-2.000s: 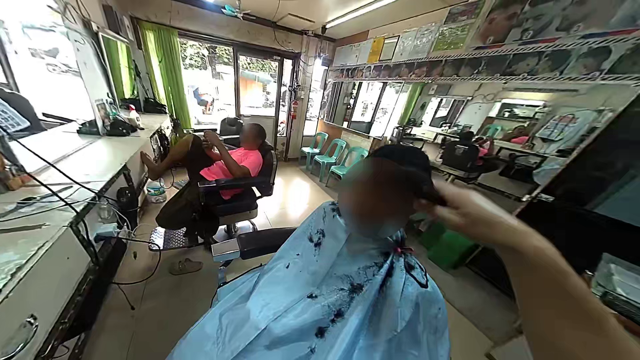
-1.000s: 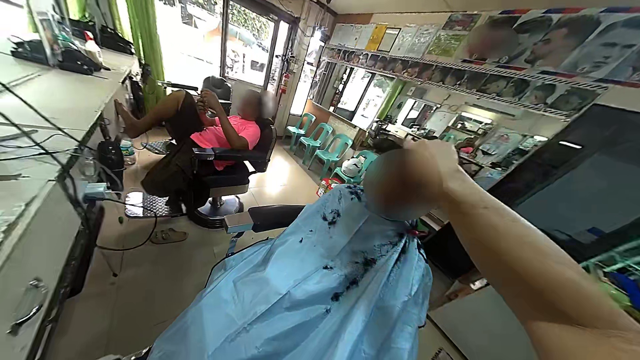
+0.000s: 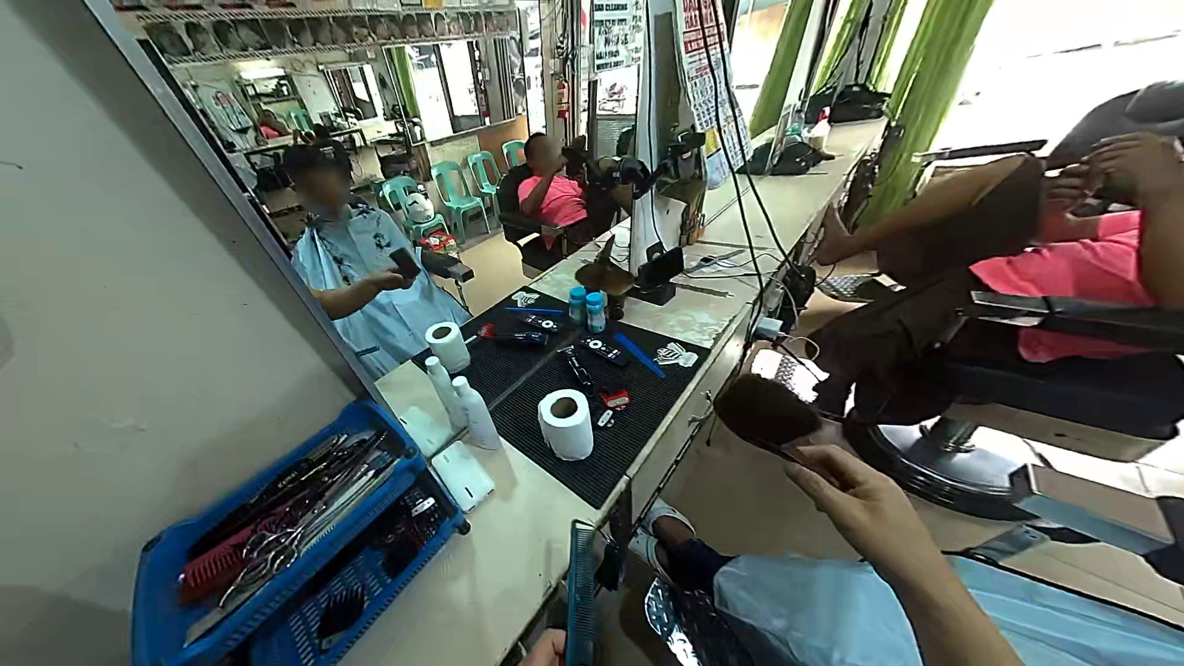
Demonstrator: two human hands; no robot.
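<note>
A dark, round-headed neck duster brush (image 3: 766, 410) is in my right hand (image 3: 856, 499), gripped by its handle above the floor beside the counter. At the bottom edge, my left hand (image 3: 546, 647) holds a dark comb (image 3: 581, 592) upright in front of the counter's edge; only part of that hand shows. Below my right arm spreads a light blue barber cape (image 3: 805, 601) over a seated person, whose head is out of view. A blue plastic basket (image 3: 176, 532) at lower left holds scissors, a red comb and other combs.
On the counter (image 3: 481, 564), a black ribbed mat (image 3: 518, 435) bears clippers (image 3: 578, 368), a toilet paper roll (image 3: 565, 425) and a blue comb (image 3: 638, 355). White bottles (image 3: 476, 413) stand beside it. Cords hang by a large mirror (image 3: 370, 203). Another person in pink (image 3: 1064, 277) reclines at right.
The view has swung left to the counter and mirror. My right hand, earlier at the seated person's head, now holds the brush away from it. My left hand and the comb have come into view.
</note>
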